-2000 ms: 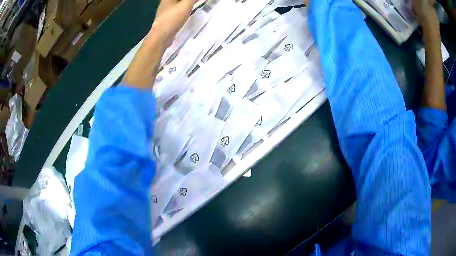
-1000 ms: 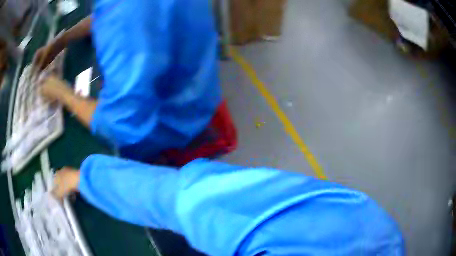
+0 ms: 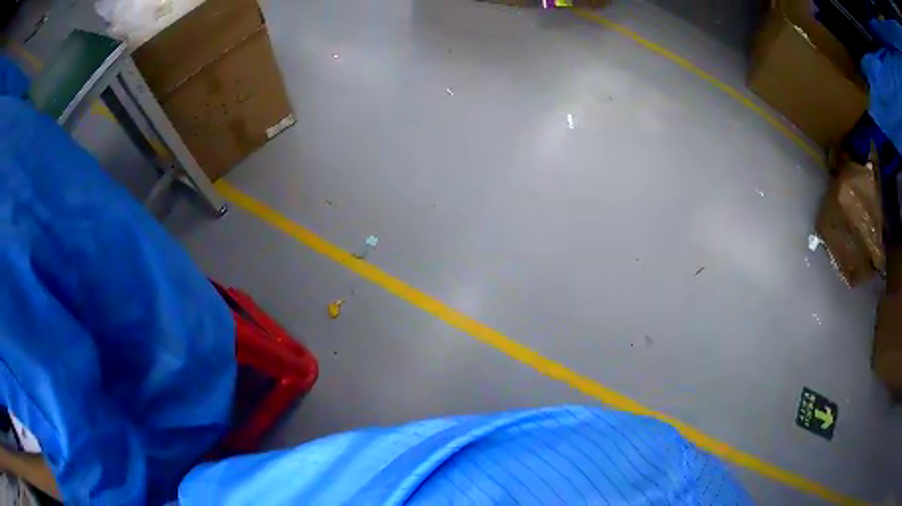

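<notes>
Neither of my hands is in the picture. My blue striped sleeve point(image 3: 475, 463) crosses the bottom of the view, and its hand end is cut off or hidden at the lower left. Nearest in front of me is a red plastic stool point(image 3: 280, 363), partly hidden behind a person in a blue smock point(image 3: 109, 296) at the left. No tray shows clearly; a bit of pale material and part of that person's arm point(image 3: 32, 468) show at the lower left edge.
Grey floor point(image 3: 495, 217) with a yellow line point(image 3: 445, 314) running diagonally. A cardboard carton point(image 3: 218, 89) stands beside a green-topped table point(image 3: 77, 71) at the upper left. More cartons point(image 3: 806, 74) are at the right, near a green floor sign with an arrow point(image 3: 817, 413).
The view has swung right, away from the bench and trays to the floor. My hands and the sleeved tray have left the picture. The other person now appears at the far left.
</notes>
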